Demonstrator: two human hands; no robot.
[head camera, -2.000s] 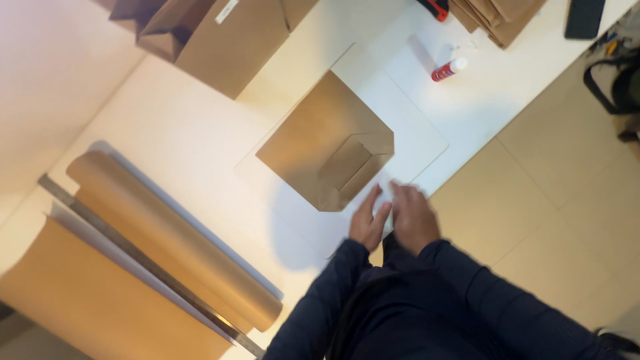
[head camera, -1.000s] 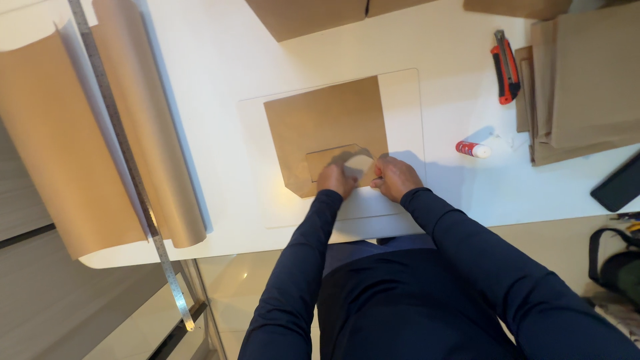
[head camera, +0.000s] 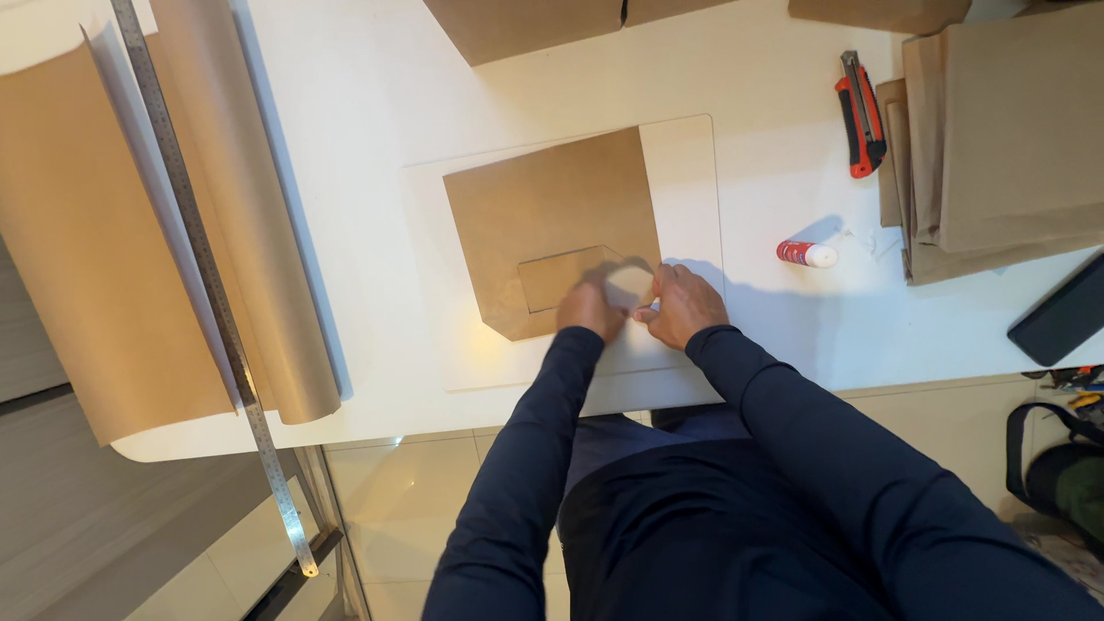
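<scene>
A brown kraft paper bag lies flat on a thin white board, its folded bottom end toward me. My right hand pinches the right corner of that folded end between thumb and fingers, with a paper flap lifted there. My left hand is blurred and rests on the fold just left of it; whether its fingers grip the paper I cannot tell. A pale round patch of paper shows between the two hands.
Kraft paper rolls with a steel ruler on them lie left. A glue stick, a red and black utility knife, stacked paper bags and a dark phone are on the right. More brown bags stand at the back.
The view has turned since two seconds ago. My hands, apart from the bag's folded end then, have come onto it. Since one second ago they have stayed at its right corner.
</scene>
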